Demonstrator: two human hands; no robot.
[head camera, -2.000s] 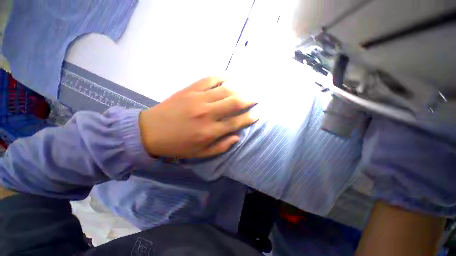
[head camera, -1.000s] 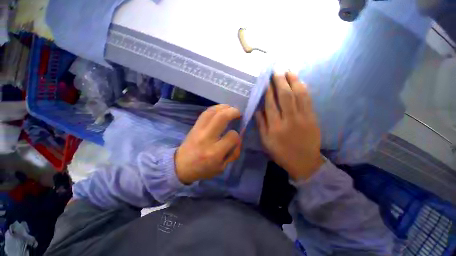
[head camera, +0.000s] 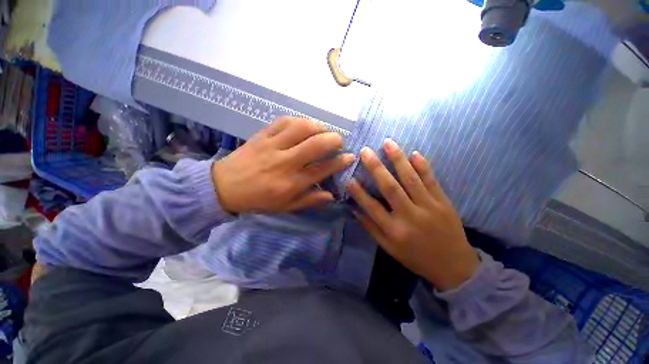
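Observation:
A blue striped fabric panel (head camera: 491, 135) lies on the white table and over its front edge. Its left edge forms a narrow folded band (head camera: 366, 117). My left hand (head camera: 281, 167) grips this band at the table's front edge, fingertips on it; the thumb is partly hidden. My right hand (head camera: 413, 213) lies flat on the panel just right of the band, fingers spread, touching it and holding nothing. A tan curved piece (head camera: 338, 67) shows on the table beyond the hands. A dark round knob (head camera: 502, 25) hangs above the panel at the top.
A grey edge ruler (head camera: 213, 92) runs along the table's front edge. Another blue striped piece (head camera: 92, 50) lies at the upper left. A blue basket (head camera: 78, 170) stands at the left, another (head camera: 612, 320) at the lower right. Striped fabric and white cloth (head camera: 192, 291) lie by the lap.
The raised, folded fabric edge now lies flat on the table. My left hand has moved up to it, and my right hand has come down slightly and spread its fingers.

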